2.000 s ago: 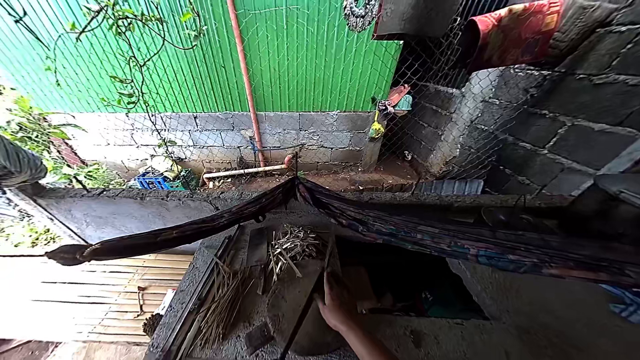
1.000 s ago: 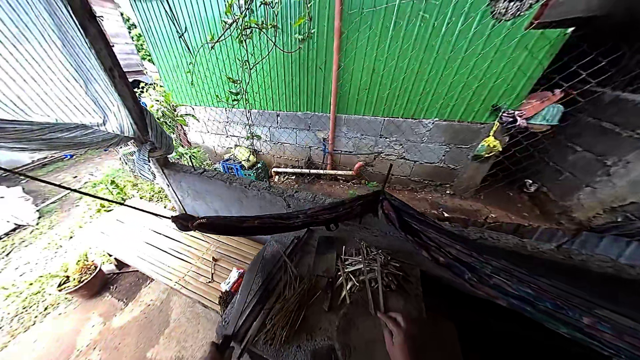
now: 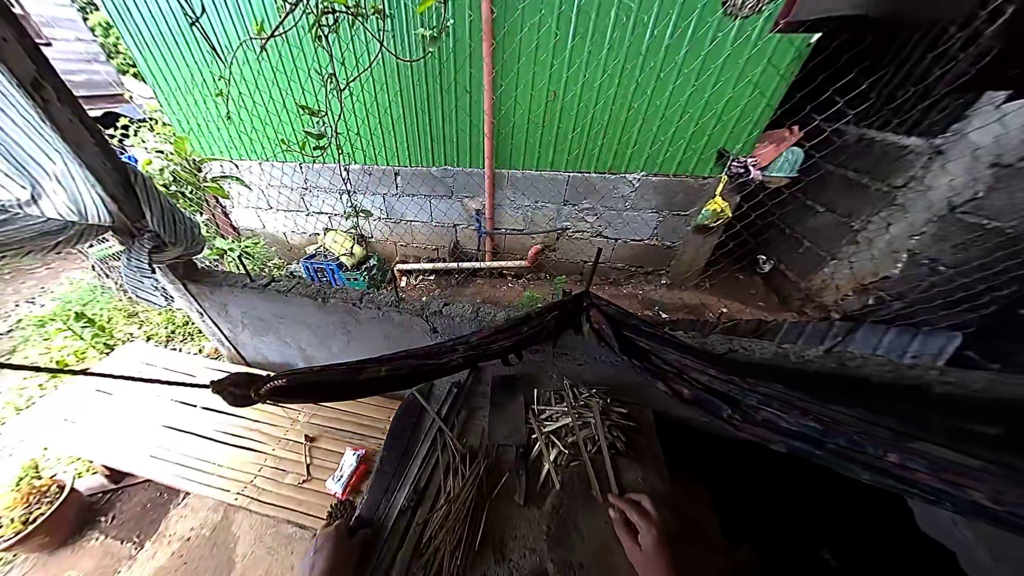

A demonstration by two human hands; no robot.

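My right hand (image 3: 638, 530) is at the lower middle, its fingertips at the lower end of a thin light strip (image 3: 603, 448); whether it grips the strip is unclear in the shade. Just beyond lies a loose pile of short split strips (image 3: 560, 424) on a dark worktop. My left hand (image 3: 334, 547) rests at the worktop's left edge, blurred and partly cut off by the frame; what it holds cannot be told. Between the hands lies a bundle of thin brown sticks (image 3: 458, 512). A flat dark board (image 3: 507, 410) lies left of the pile.
A rolled dark patterned cloth (image 3: 384, 370) hangs across the worktop's far side. A bamboo slat platform (image 3: 264, 448) with a red and white packet (image 3: 347, 474) lies to the left. Beyond stand a low cement wall (image 3: 320, 320) and wire fencing. A potted plant (image 3: 44, 512) sits at lower left.
The view has swung left, bringing in the packet and potted plant. My left hand now shows at the worktop's left edge. My right hand has come to the near side of the strip pile.
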